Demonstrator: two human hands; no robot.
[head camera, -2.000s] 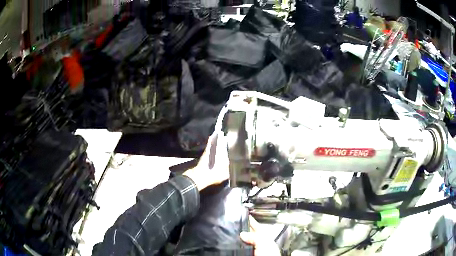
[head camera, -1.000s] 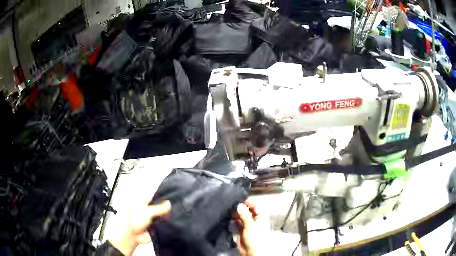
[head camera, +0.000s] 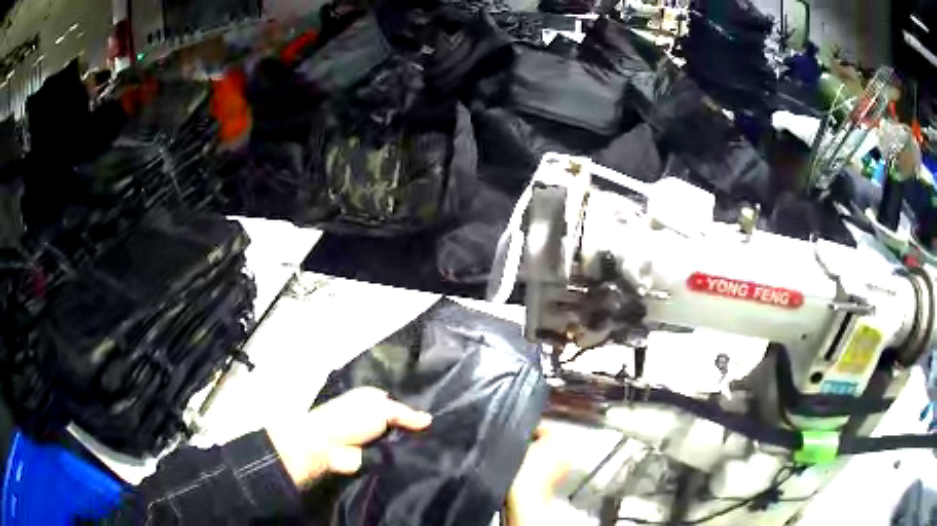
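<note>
A black panel with a shiny surface and a camouflage patch at its upper left lies at the left end of the white sewing machine. Its right edge is beside the needle area. My left hand pinches the panel's left side between thumb and fingers. My right hand is at the panel's lower right edge, overexposed and cut off by the bottom of the picture; its fingers are hard to make out.
A pile of black and camouflage pieces stands on the table at left, above a blue bin. Black bags are heaped behind the table, one with a camouflage front. A green-taped black strap crosses below the machine arm.
My left hand has come down from the machine head to the panel's left side. The panel now lies flatter, with camouflage showing. The view has shifted, so the machine sits further right.
</note>
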